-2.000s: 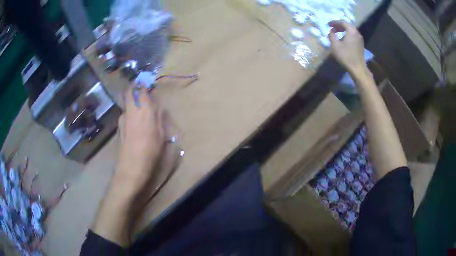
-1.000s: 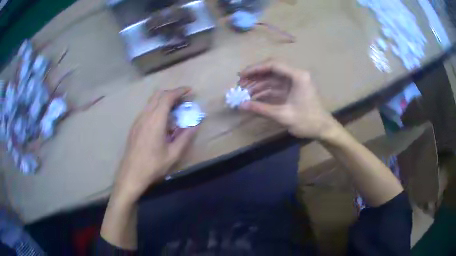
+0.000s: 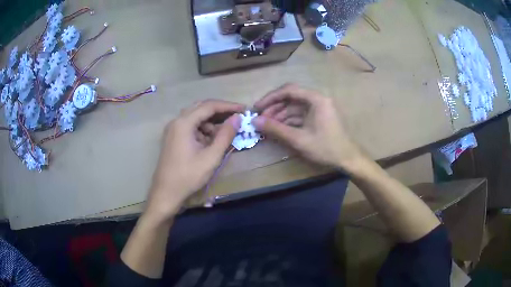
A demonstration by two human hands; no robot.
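Observation:
My left hand (image 3: 193, 148) and my right hand (image 3: 308, 126) meet over the bench near its front edge. Between their fingertips is a white toothed gear (image 3: 248, 121) at a silver motor (image 3: 245, 143), which shows just below it. The thumbs press on the gear from both sides. The motor's lead (image 3: 219, 171) hangs down to the left and ends in a small white plug by the bench edge. Whether the gear is fully seated on the motor cannot be told.
The screw feeder (image 3: 246, 42) stands behind my hands. A motor with leads (image 3: 326, 37) lies right of it, by a clear plastic bag (image 3: 358, 12). Finished assemblies (image 3: 56, 84) are heaped at left, loose gears (image 3: 475, 75) at right. An open carton (image 3: 459, 210) is below right.
My right hand has come from the gear pile with a gear. My left hand has brought a motor from beside the bag. Both hands are now together, gear against motor. The view has swung left.

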